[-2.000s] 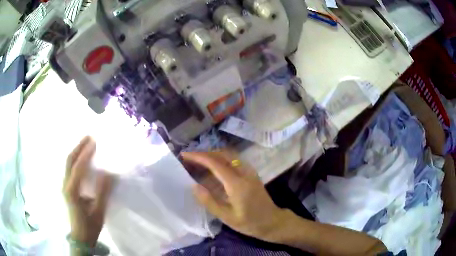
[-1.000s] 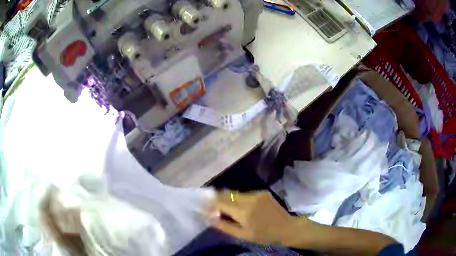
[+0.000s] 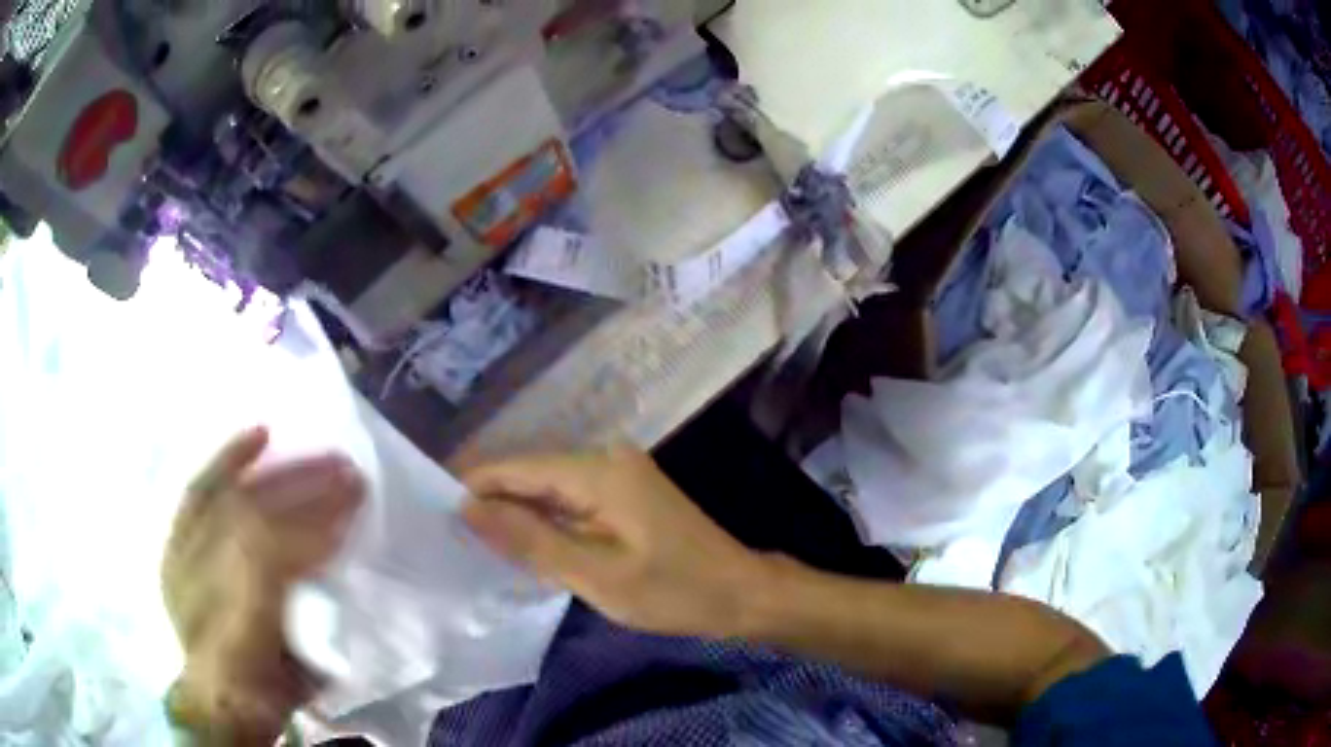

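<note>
The large white garment body (image 3: 423, 511) spreads from under the needle area (image 3: 219, 277) of the overlock machine (image 3: 307, 146) down towards my lap, overexposed near the light. My right hand (image 3: 599, 533) pinches the cloth's right edge between thumb and fingers. My left hand (image 3: 263, 540) is blurred over the cloth at the lower left, its fingers bent; white cloth lies under and beside it. Whether it grips the cloth cannot be told.
A carton (image 3: 1168, 219) at the right holds white cut pieces (image 3: 1007, 423) and light blue pieces. A red plastic basket (image 3: 1197, 102) stands behind it. A printed label tape (image 3: 701, 263) and a knotted greyish strip (image 3: 825, 219) lie at the table (image 3: 584, 380) edge.
My right hand has moved up and left along with the cloth edge. My left hand has moved up and right. The view has shifted, so the machine sits further left.
</note>
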